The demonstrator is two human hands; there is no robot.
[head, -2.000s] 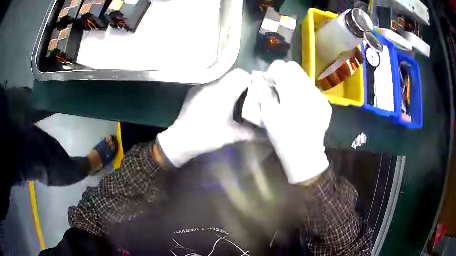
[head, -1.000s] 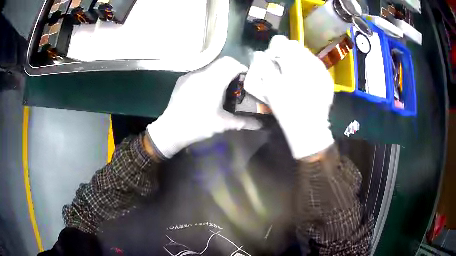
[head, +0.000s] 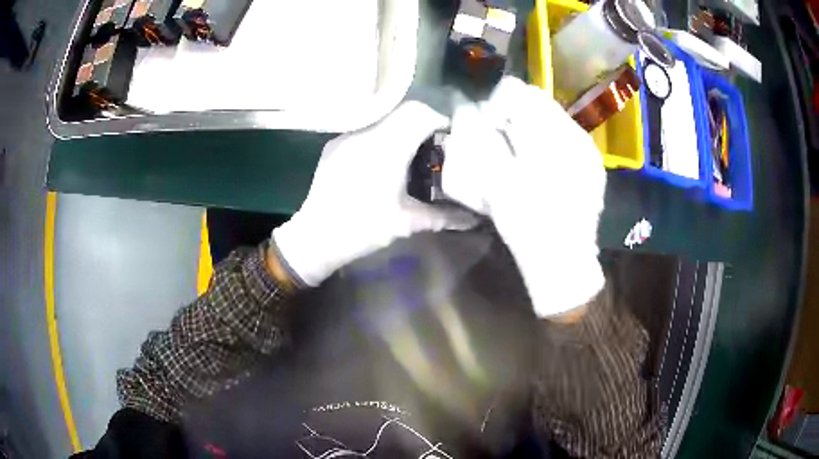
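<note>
My left hand (head: 368, 188), in a white glove, grips a black coil block (head: 429, 168) between thumb and fingers in front of my chest. A little copper shows at its end. My right hand (head: 548, 179), also in a white glove, lies over the block's right side and hides most of it. Something white at the right fingertips may be a cloth; I cannot tell it from the glove. Another coil block (head: 483, 40), with pale square pads and copper at its near end, stands on the bench behind my hands.
A metal tray (head: 269, 119) with a white liner (head: 260, 54) holds several coil blocks at its left. A yellow bin (head: 633, 134) holds a bottle (head: 588, 40) and an amber tape roll (head: 606, 97). Two blue bins (head: 678, 175) stand right of it. A small white scrap (head: 638, 234) lies nearby.
The view has shifted. The right hand has moved over the block's face, hiding the pads that showed a second ago. The person's leg and foot at the left are out of view. The left hand keeps its grip.
</note>
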